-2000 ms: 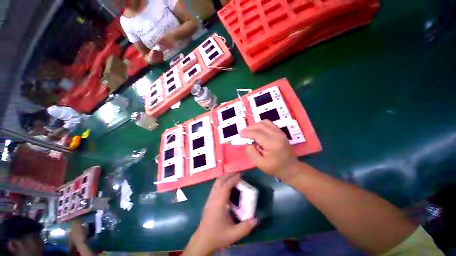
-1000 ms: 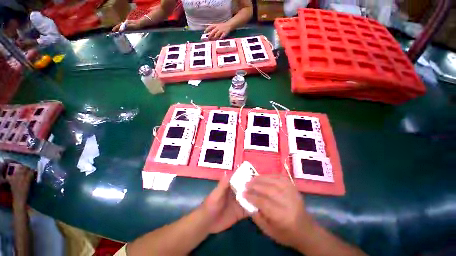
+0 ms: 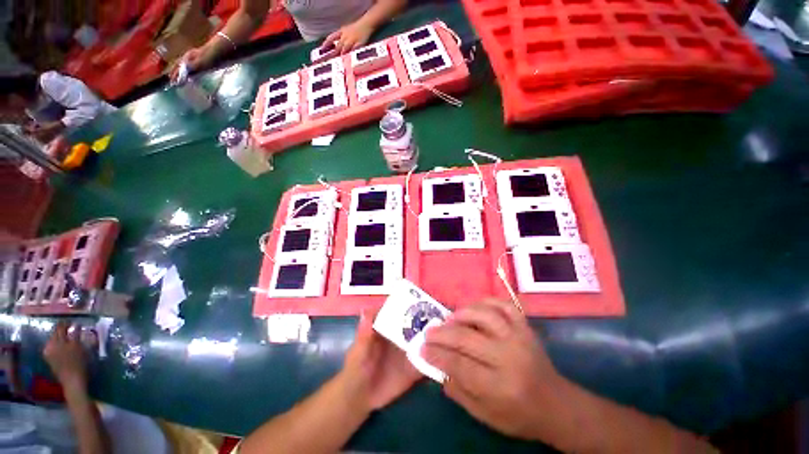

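Observation:
A white digital camera (image 3: 410,317) is held over the front edge of the foam tray, its round lens ring facing up. My left hand (image 3: 377,359) grips it from the left and below. My right hand (image 3: 492,368) lies over its right end with fingers bent, pressing what looks like a white cloth (image 3: 428,362) on it; the cloth is partly hidden by the fingers. The pink-red foam tray (image 3: 452,282) holds cameras in four columns, screens up. The third column has two cameras and a bare front place. The front right camera (image 3: 557,268) sits slightly askew.
A clear bottle (image 3: 398,142) stands behind the tray. Beyond are another filled tray (image 3: 310,131), a second bottle (image 3: 235,140) and stacked red trays (image 3: 621,80). White scraps (image 3: 169,300) and a white piece (image 3: 288,328) lie left. People's hands show at the far side and left.
Two seconds ago the camera was in my left hand alone, with my right over the tray. Now both hands hold it, and its lens side has turned into view. The head view has shifted.

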